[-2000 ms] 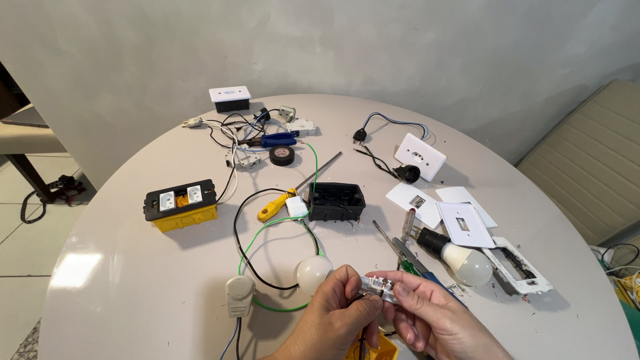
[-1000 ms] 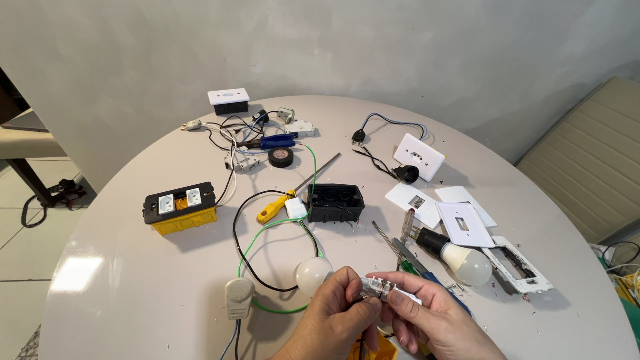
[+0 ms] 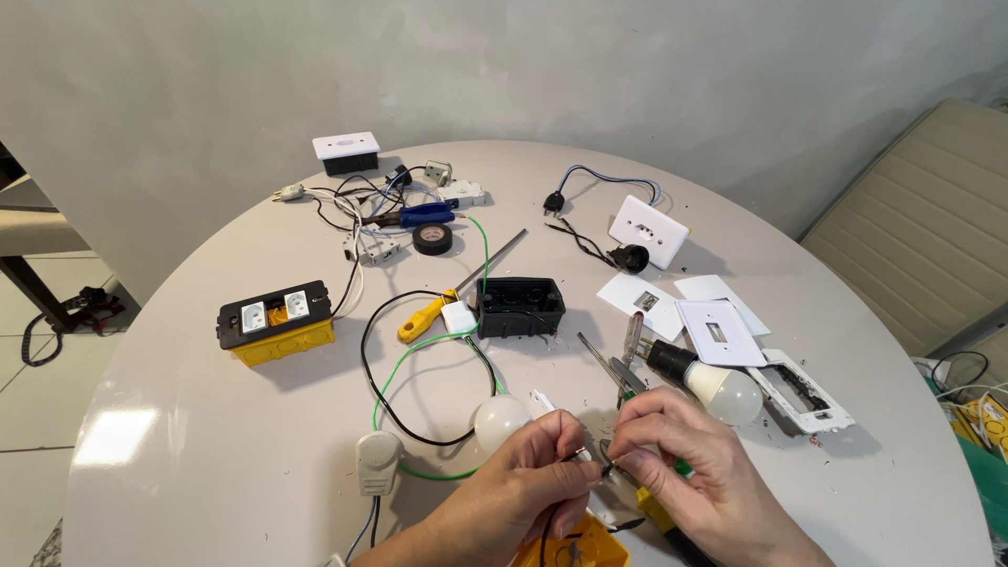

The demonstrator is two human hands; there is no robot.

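My left hand pinches a black wire between thumb and fingers, its bare copper end showing above the fingertip. Close by on the right, my right hand has thumb and forefinger together at a small dark wire piece. Below both hands stands a yellow electrical box, cut by the bottom edge. A white strip-like part lies partly hidden behind my left hand, beside a white light bulb. Yellow-handled pliers lie under my right hand.
Ahead stand a black electrical box and a yellow-handled screwdriver. A yellow box with two sockets is left; a white plug lies nearer. Right are screwdrivers, a bulb in a black socket and white cover plates.
The small white and metal part that both hands held is no longer between my fingers. My left hand now holds a black wire. My right hand has moved slightly away from the left.
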